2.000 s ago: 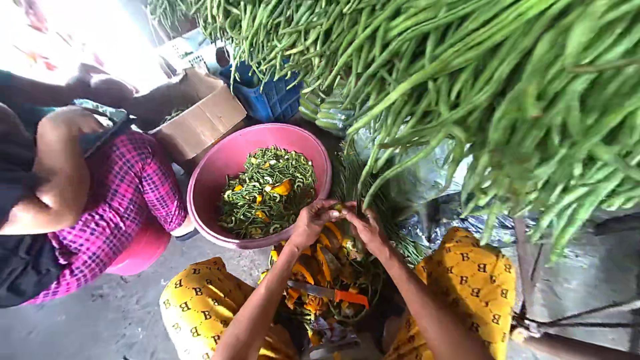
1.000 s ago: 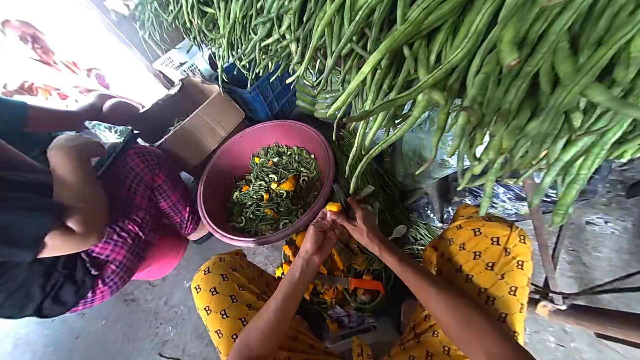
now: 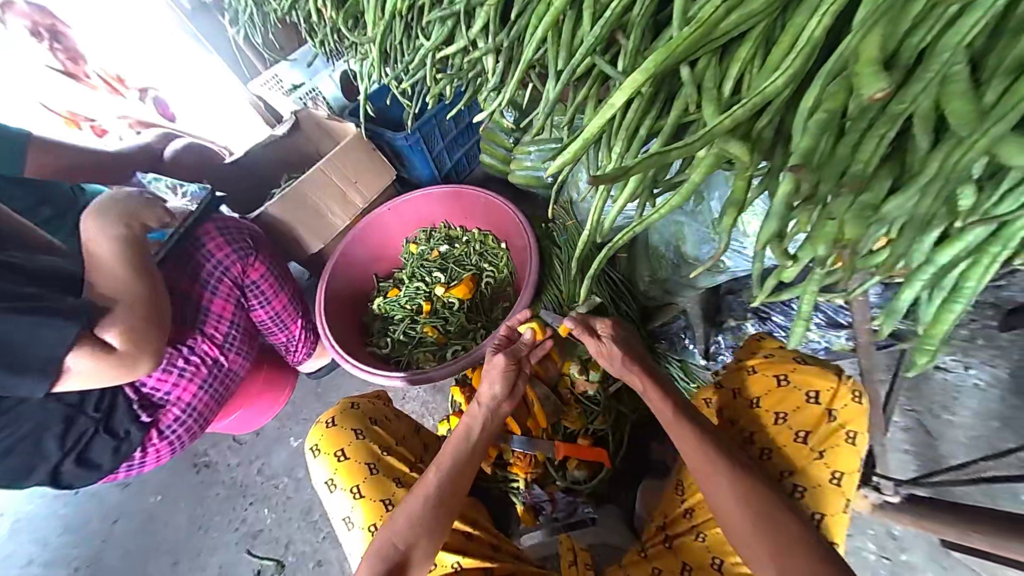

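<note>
Between finger and thumb, my left hand point(image 3: 512, 364) grips a yellow-orange vegetable piece point(image 3: 531, 328). Close on its right, my right hand point(image 3: 612, 344) holds a small blade point(image 3: 552, 318), its handle hidden by the fingers, with a small yellow piece point(image 3: 565, 329) at the fingertips. Both hands are just past the near right rim of a pink plastic tub point(image 3: 336, 300), which contains cut green beans point(image 3: 440, 272) and some orange pieces. Below the hands, an orange-handled knife point(image 3: 560, 450) lies across a heap of orange strips and green trimmings point(image 3: 536, 408).
Long green beans point(image 3: 720, 96) hang over the upper right. Behind the tub stand a cardboard box point(image 3: 328, 192) and a blue plastic crate point(image 3: 440, 144). A person in plaid trousers point(image 3: 216, 296) sits at left on a pink stool point(image 3: 260, 396). Metal legs point(image 3: 872, 384) stand at right.
The hands have come to a yellow piece held between them, with the blade against or near it. The orange-handled knife has stayed on the heap. The view has shifted slightly.
</note>
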